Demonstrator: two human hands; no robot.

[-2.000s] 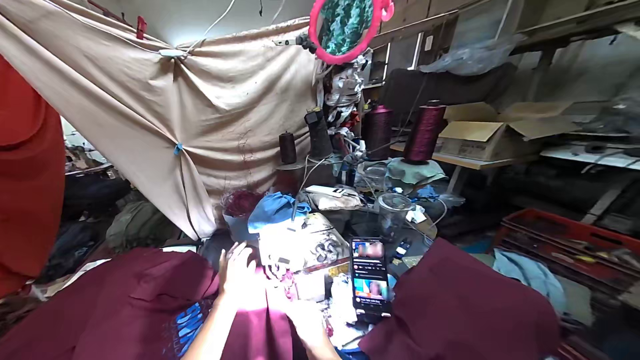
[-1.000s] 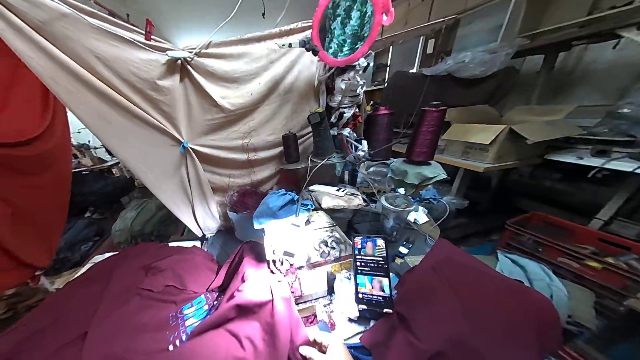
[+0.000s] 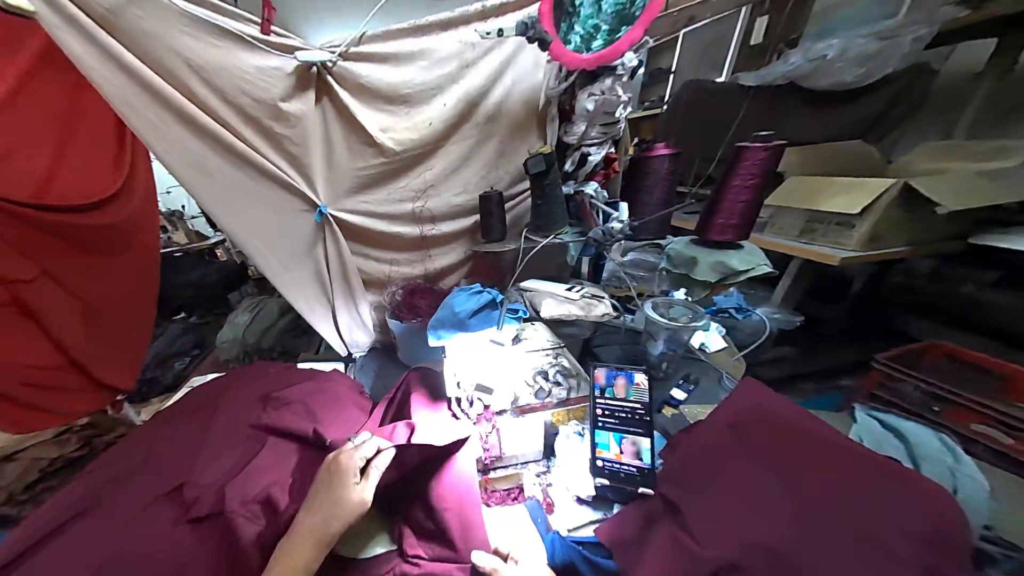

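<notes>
Maroon fabric [image 3: 264, 432] spreads over the left and middle of the work surface. My left hand [image 3: 348, 476] pinches a fold of it between thumb and fingers, left of the brightly lit sewing machine [image 3: 520, 368]. At the bottom edge, my right hand [image 3: 508, 560] is partly cut off; its fingers touch the cloth's right edge, and glare hides whether they grip it. A second maroon piece [image 3: 792, 488] lies to the right. A smartphone [image 3: 622, 428] with a lit screen stands upright beside the machine.
Behind the machine are a blue cloth [image 3: 476, 314], a clear plastic container [image 3: 674, 320] and maroon thread cones [image 3: 740, 192]. An open cardboard box [image 3: 840, 212] sits on a shelf at right, above a red crate [image 3: 952, 392]. A beige curtain [image 3: 432, 144] hangs behind.
Both hands were on the fabric by the machine; one second ago only one showed, low in view. The left hand is back, holding a fold, and the printed design on the cloth no longer shows.
</notes>
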